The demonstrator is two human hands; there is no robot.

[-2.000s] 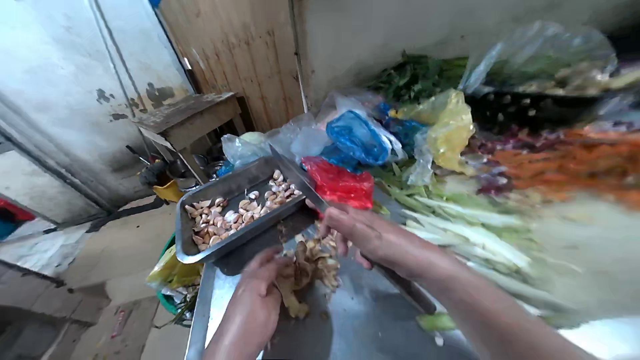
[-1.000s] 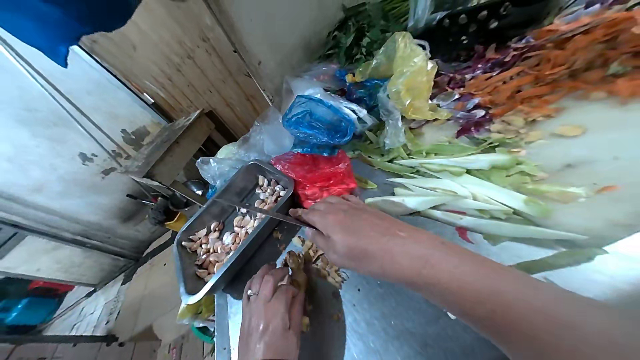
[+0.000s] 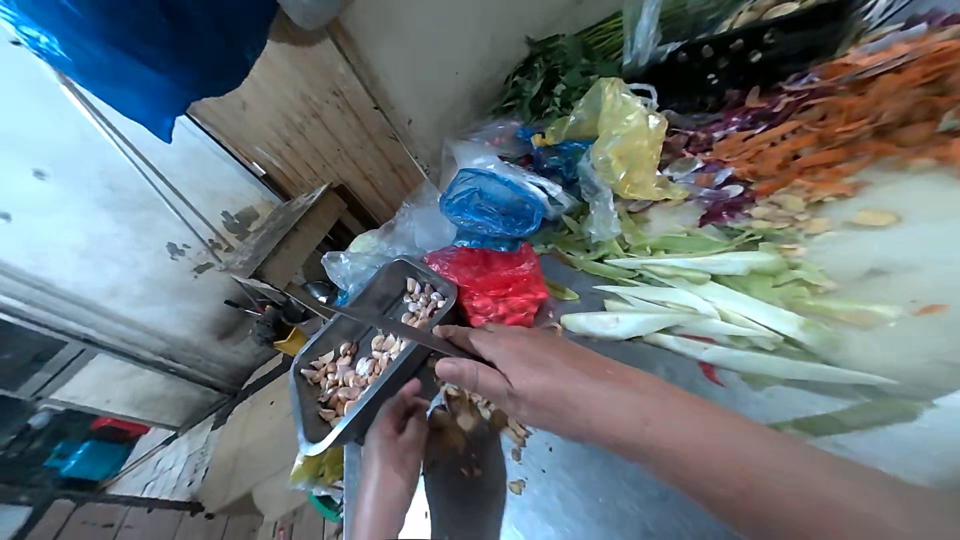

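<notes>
My right hand (image 3: 502,371) grips a long knife (image 3: 382,322), its blade lying across above a rectangular metal tray (image 3: 300,405). Garlic cloves (image 3: 360,371) lie in that tray in two groups, one either side of the blade. My left hand (image 3: 397,431) is at the tray's near right side, fingers partly curled; whether it holds anything is hidden. Brownish peelings and pieces (image 3: 465,412) lie on the metal table (image 3: 585,480) between and below my hands.
A red plastic bag (image 3: 495,285) and a blue one (image 3: 491,206) stand beyond the tray, beside a yellow bag (image 3: 626,142). Pale green vegetable strips (image 3: 720,307), orange shreds (image 3: 847,112) and a black crate (image 3: 750,60) are at the right. A blue bag (image 3: 165,52) hangs upper left.
The knife has moved from over the table edge of the tray to across it. My left hand has shifted from the peelings toward the tray's side. The view has turned.
</notes>
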